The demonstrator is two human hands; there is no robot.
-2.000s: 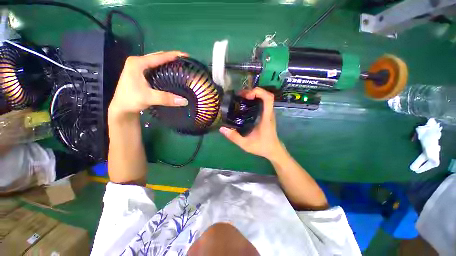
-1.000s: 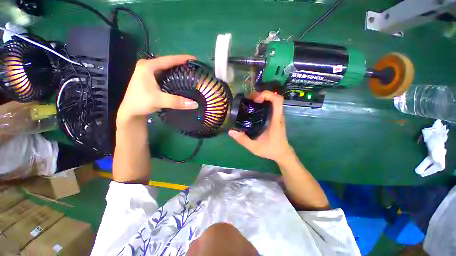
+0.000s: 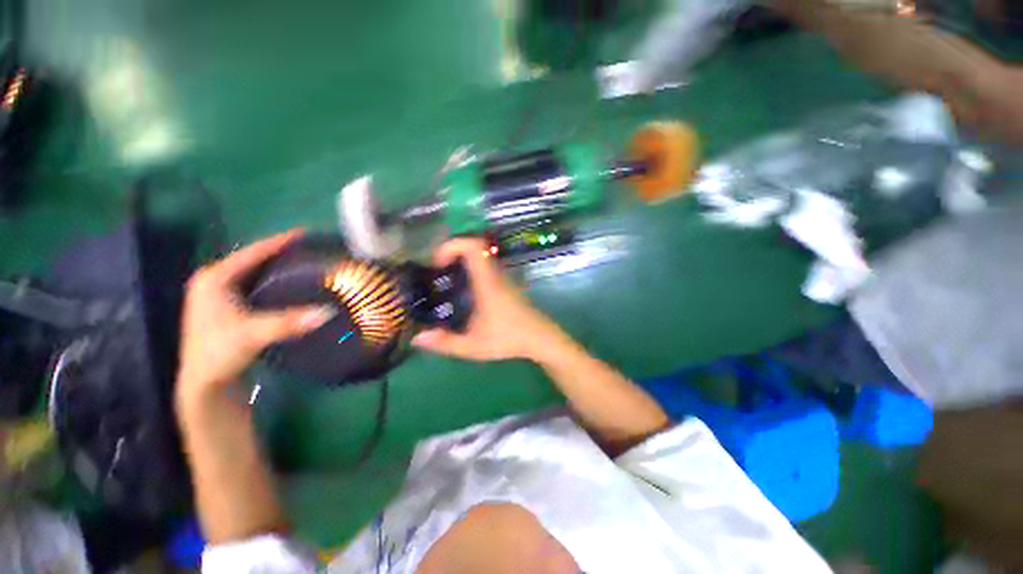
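A black desk fan (image 3: 365, 303) with an orange glow behind its ribs is held between my two hands, its round head to the left and its short base (image 3: 439, 297) to the right. My left hand (image 3: 230, 320) grips the round head, thumb on its dark face. My right hand (image 3: 494, 308) grips the base between thumb and fingers. Behind it on the green bench lies a roller device (image 3: 525, 185) with green ends, a white wheel (image 3: 360, 216) at its left and an orange wheel (image 3: 664, 161) at its right. The frame is blurred.
A black slotted housing (image 3: 168, 280) with wires stands left of my left hand. White gloves or cloth (image 3: 825, 241) and crumpled clear plastic (image 3: 875, 157) lie at the right. Another person's arm (image 3: 920, 51) reaches in at the top right. Blue stools (image 3: 791, 454) are below the bench.
The view has swung, so the bench things appear shifted left. Another person's arm now shows at the top right. Both my hands still hold the fan.
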